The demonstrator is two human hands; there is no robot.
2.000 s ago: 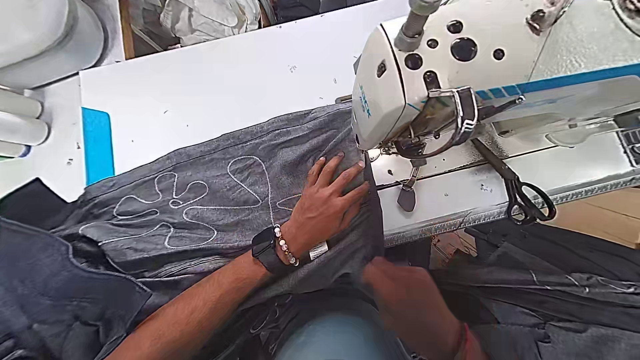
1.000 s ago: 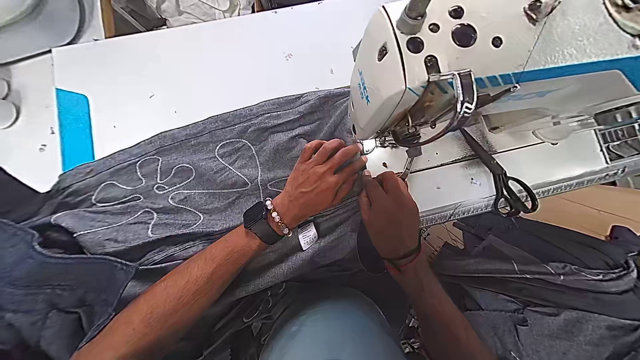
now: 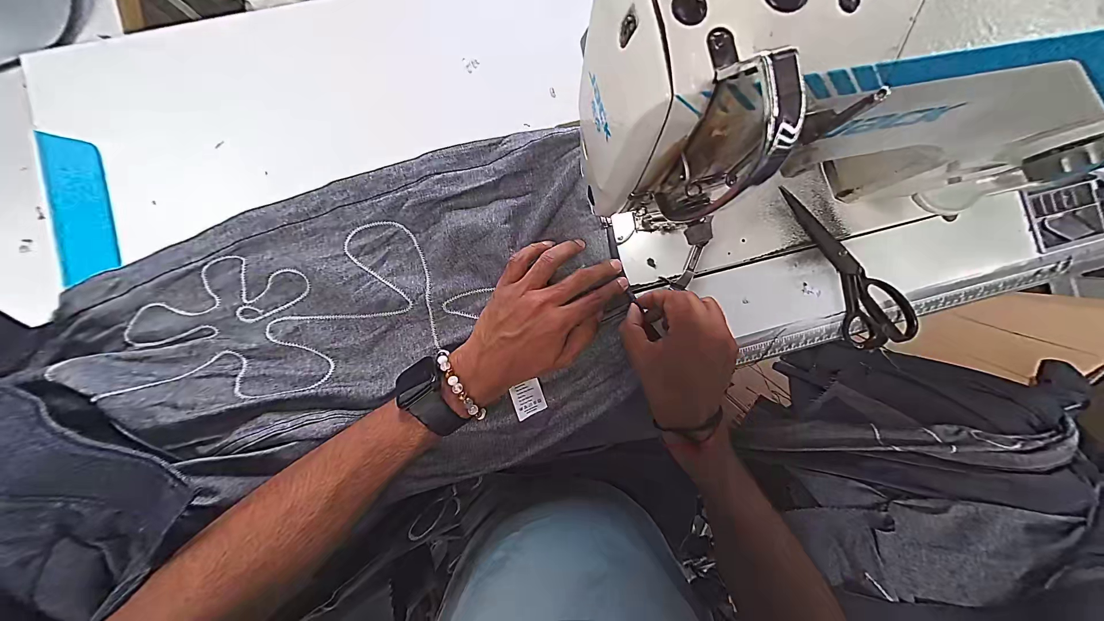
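Observation:
A grey denim garment piece [image 3: 371,267] with curling white stitched lines lies across the sewing table, its right edge beside the presser foot [image 3: 623,226] of a white and blue sewing machine [image 3: 638,103]. My left hand [image 3: 539,315] rests spread and palm down on the denim, just left of that edge. Close to its fingertips, my right hand [image 3: 681,349] pinches the edge of the denim between thumb and fingers, below the presser foot. A small white care label [image 3: 528,399] with writing shows under my left wrist. The needle tip is too small to make out.
Black-handled scissors [image 3: 854,285] lie on the machine bed to the right. A measuring tape [image 3: 793,338] runs along the table's front edge. More dark denim [image 3: 931,466] is heaped at the lower right, and folded denim [image 3: 78,492] lies at the lower left.
Two seconds ago my right hand was lower, below the denim's corner; it has moved up to the edge beside my left hand. My left hand stays flat on the denim.

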